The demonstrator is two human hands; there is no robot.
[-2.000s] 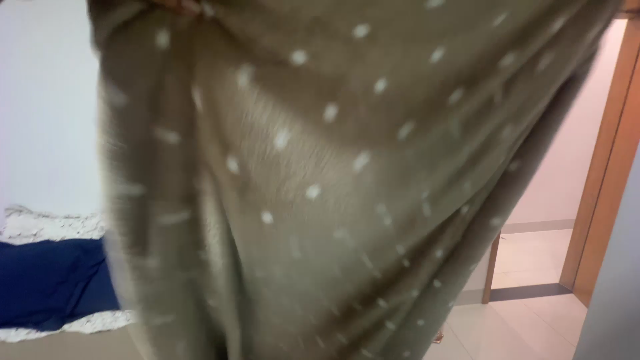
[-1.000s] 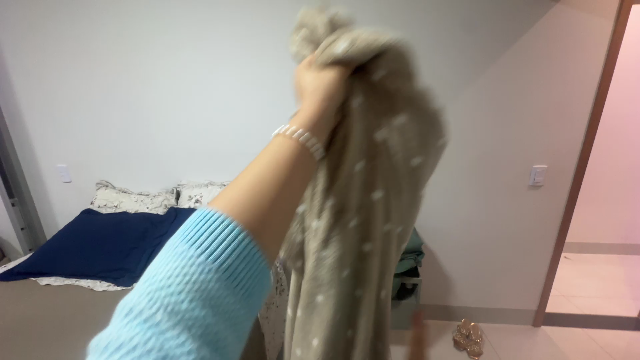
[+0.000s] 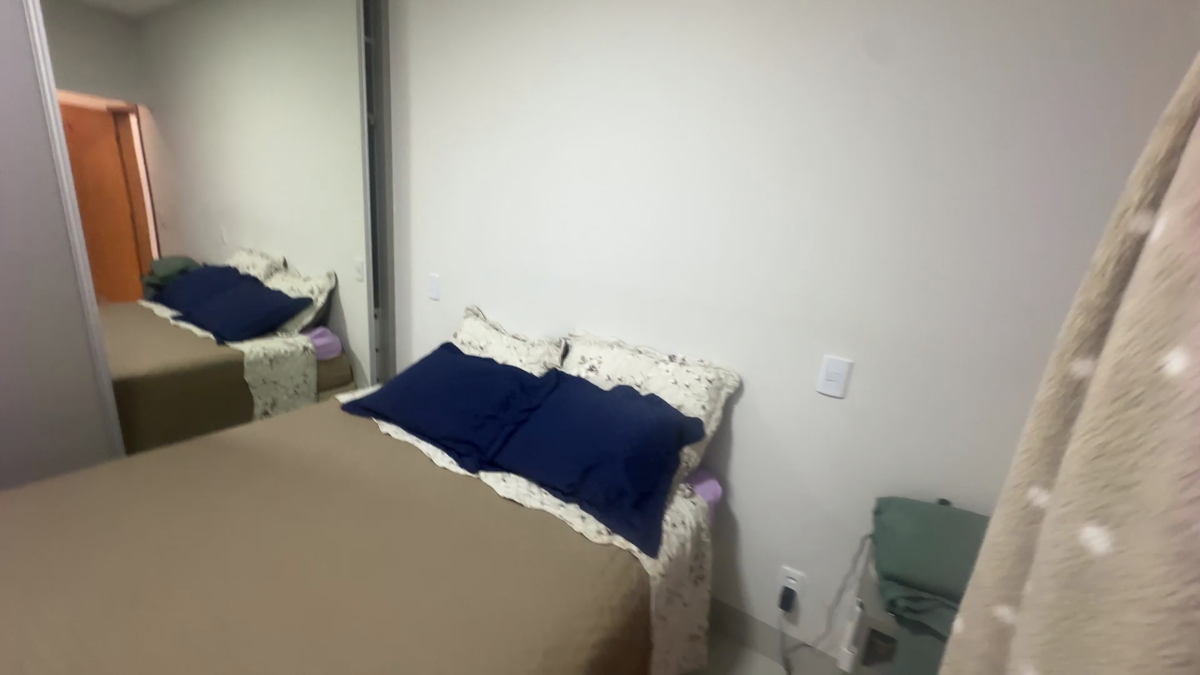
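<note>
A beige fleece blanket with white spots point(image 3: 1106, 450) hangs down along the right edge of the head view, with its top and right side cut off by the frame. Neither my left hand nor my right hand shows, so what holds the blanket is hidden. Left of the blanket stands a bed with a brown cover point(image 3: 328, 534). Two navy blue pillows point(image 3: 600, 436) lie side by side near its head, partly over floral-print pillows point(image 3: 656, 370) that lean at the wall.
A mirrored sliding door point(image 3: 234, 187) at the left reflects the bed and an orange-brown door. Green fabric point(image 3: 928, 548) is piled low at the right, beside a plug with a cable in a wall socket point(image 3: 790, 591). A light switch point(image 3: 833, 376) is on the wall.
The view has swung left towards the bed. A raised arm in a light blue sleeve held the bunched blanket mid-view a second ago; now only blanket shows, at the right edge.
</note>
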